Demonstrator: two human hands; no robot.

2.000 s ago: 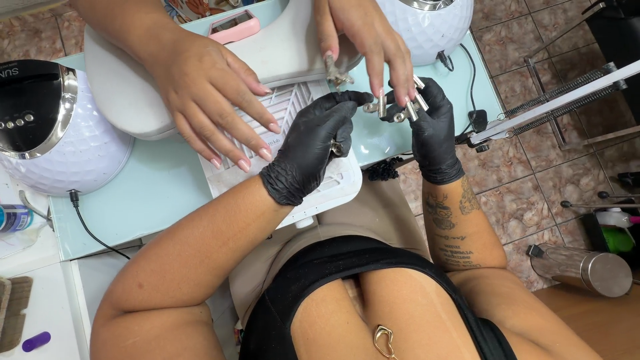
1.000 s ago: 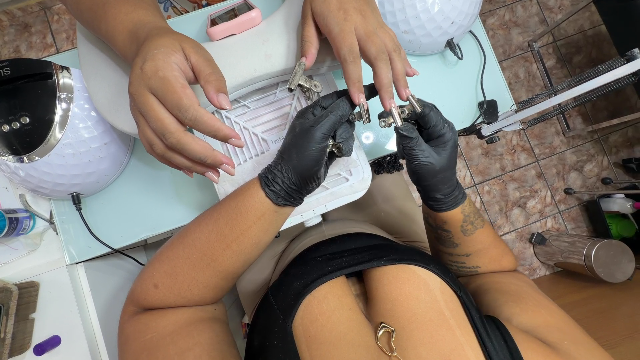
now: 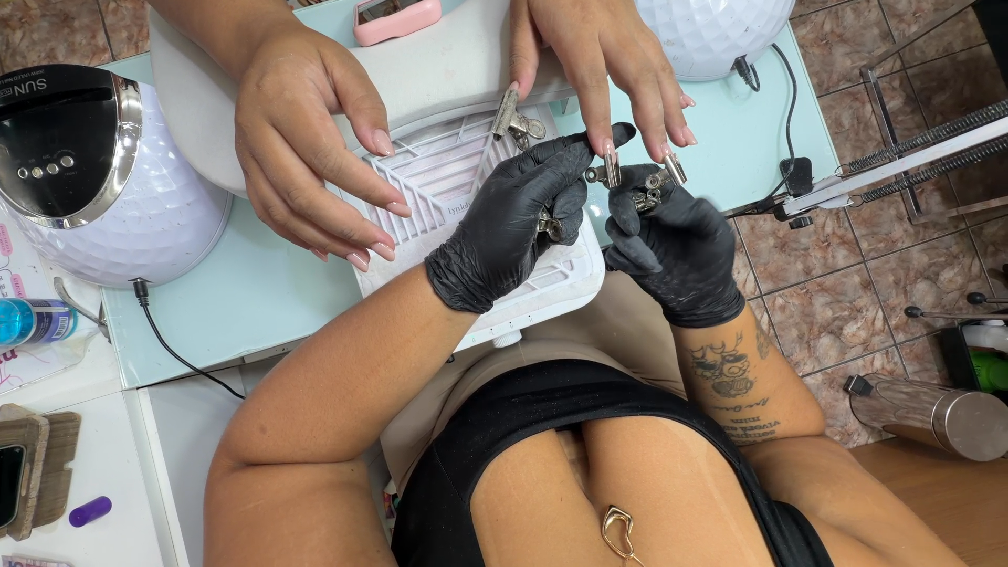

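Observation:
My left hand (image 3: 512, 220) wears a black glove, with a small metal nail pinching clip (image 3: 549, 226) held in its curled fingers. Its extended index finger reaches another person's finger, whose nail bears a second metal clip (image 3: 611, 169). Just right of that, my right hand (image 3: 673, 256), also in a black glove, is bent close under a clip (image 3: 673, 168) on the neighbouring finger; whether it grips this clip is unclear. One more clip (image 3: 506, 112) sits at the thumb of the person's hand (image 3: 602, 59). That person's other hand (image 3: 307, 142) has long nails and no clips.
A white slatted dust collector (image 3: 551, 295) lies beneath my left hand. Nail lamps stand at left (image 3: 169, 189) and top right (image 3: 713, 35). A padded armrest (image 3: 201, 102) crosses the table; a pink-cased device (image 3: 398, 22) rests behind it. A spring-arm lamp (image 3: 906, 161) is at right.
The person's hand at left has drawn its fingers back from the dust collector compared with two seconds ago. My right hand's fingers have bent in below the clips.

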